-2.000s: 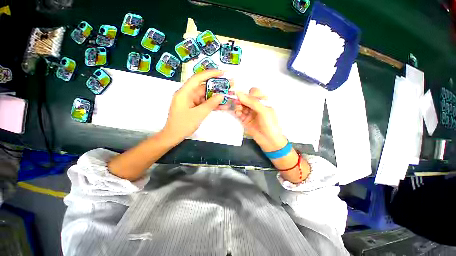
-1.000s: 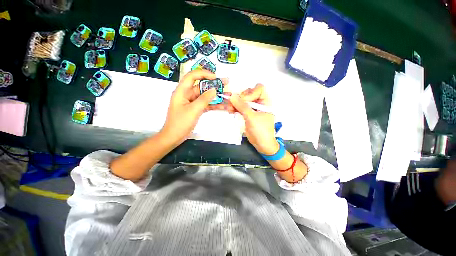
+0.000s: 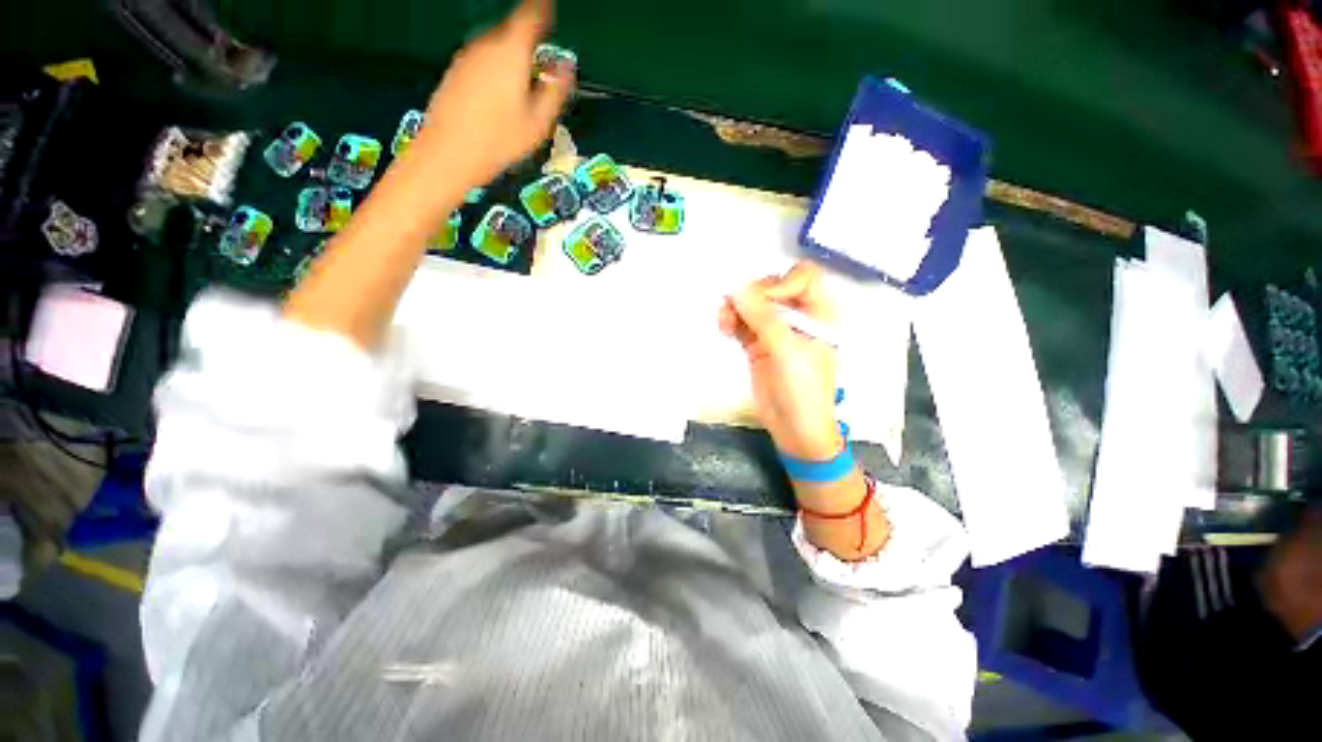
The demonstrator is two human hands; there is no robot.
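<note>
My left hand (image 3: pixel 497 90) is stretched to the upper left, slightly blurred, with an electronic unit (image 3: pixel 554 61) between its thumb and fingers. My right hand (image 3: pixel 783 341) is over the white sheets (image 3: pixel 566 355), shut on a slim pale hand tool (image 3: pixel 806 325); no unit is at its tip. Several open units with teal rims lie at the upper left, one of them (image 3: pixel 593 245) near the top of the sheets. My left forearm hides part of the group.
A blue bin (image 3: pixel 957 218) of small white pieces stands at the upper right. Long white strips (image 3: pixel 1000 406) lie right of it. Cotton swabs (image 3: pixel 196 164) and a pink-white pad (image 3: pixel 80 338) are at the far left. Another person's dark sleeve (image 3: pixel 1211 623) shows lower right.
My left hand has moved from the middle to the upper left, and the unit is away from the tool. My right hand has moved slightly right and down with the tool. The view has shifted.
</note>
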